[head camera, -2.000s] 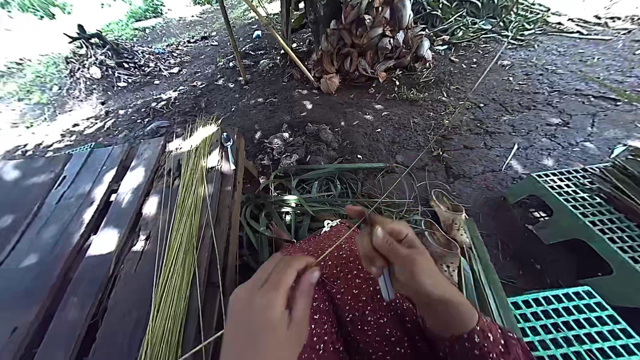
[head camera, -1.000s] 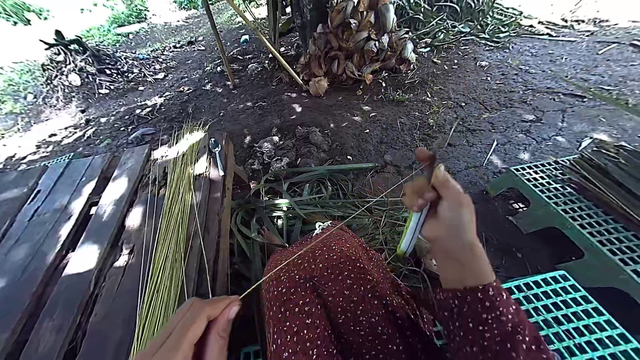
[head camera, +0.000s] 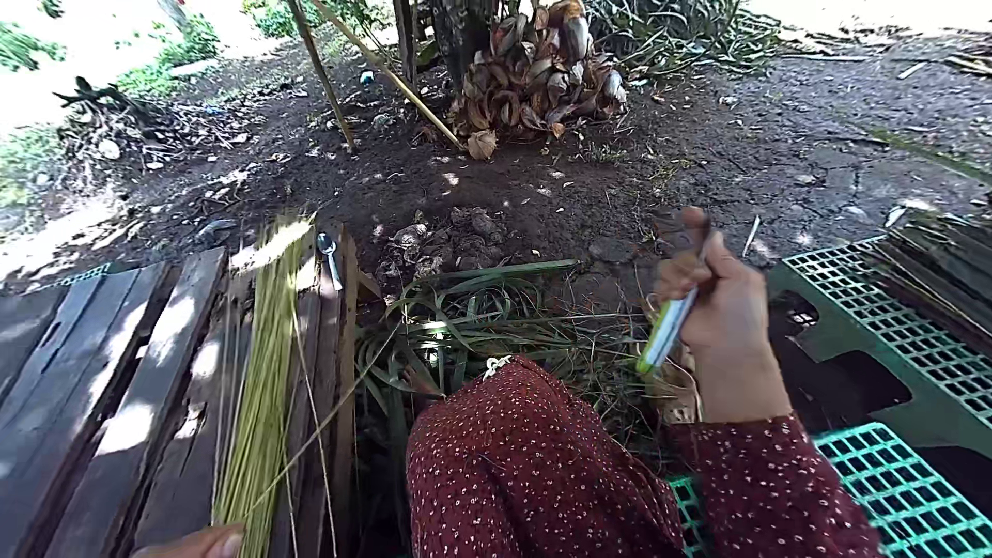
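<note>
My right hand (head camera: 721, 310), raised above the green crate at right, is closed on a knife with a green and white handle (head camera: 666, 332); its blade is blurred near my thumb. My left hand (head camera: 194, 542) is at the bottom left edge, mostly cut off, with finger and thumb on a thin pale green strip (head camera: 316, 434) that slants up to the right. Just beyond the left hand, a bundle of thin yellow-green ribs (head camera: 267, 372) lies lengthwise on dark wooden slats. A metal spoon (head camera: 328, 260) rests by the bundle's far end.
Dark wooden slats (head camera: 147, 387) fill the left. Long green leaf strips (head camera: 480, 310) lie in a tangle ahead of my knee. Green plastic crates (head camera: 907, 480) stand at right, one bearing dark dry strips (head camera: 945, 271). Husks (head camera: 535, 77) are piled by a trunk.
My hands have moved apart, the left down and to the left, the right away to the right with the knife. The strip no longer spans between them.
</note>
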